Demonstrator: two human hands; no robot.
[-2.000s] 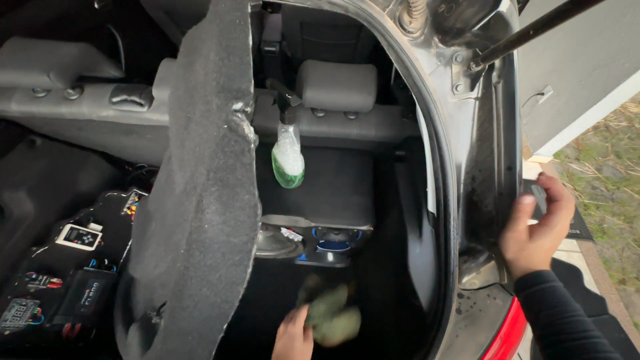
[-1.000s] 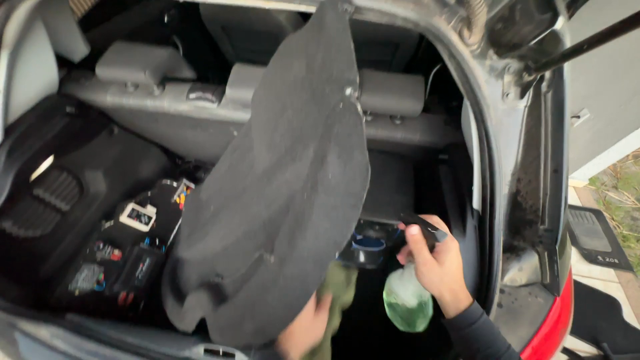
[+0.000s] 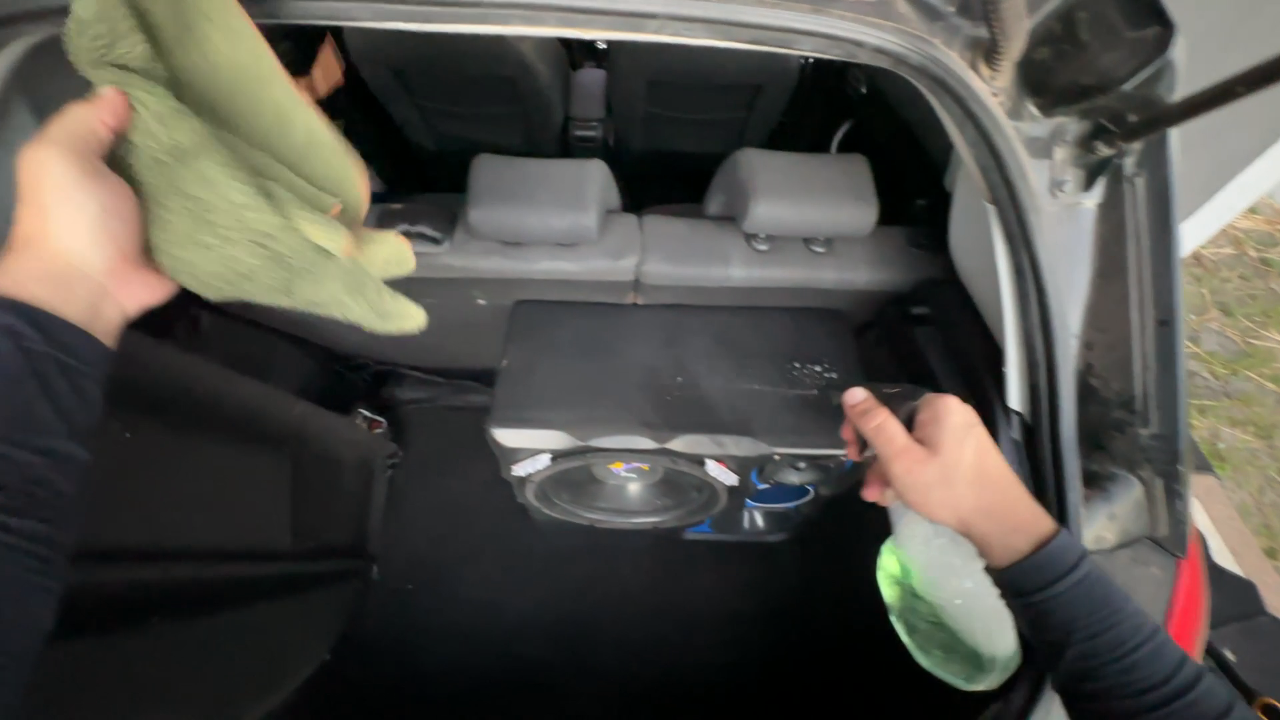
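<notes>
My left hand (image 3: 85,215), at the upper left, holds a green cloth (image 3: 235,180) that hangs between thumb and palm; part of the grip is hidden behind the cloth. My right hand (image 3: 935,465) grips the black trigger head of a spray bottle (image 3: 950,610) with green liquid in its clear body. The nozzle is beside the right end of a black speaker box (image 3: 670,370). Wet drops (image 3: 815,372) lie on the box's top. On its front are a large round speaker (image 3: 627,490) and a smaller blue-trimmed one (image 3: 780,494).
Grey rear seats with headrests (image 3: 540,198) stand behind the box. A black panel (image 3: 220,490) lies on the left of the trunk. The trunk's frame (image 3: 1040,300) and a red tail light (image 3: 1188,600) are on the right, with a black strut (image 3: 1200,105) above.
The black carpeted panel that stood upright across the trunk is down at the left. My left hand has risen with the green cloth. The bottle, on the box two seconds ago, is in my right hand.
</notes>
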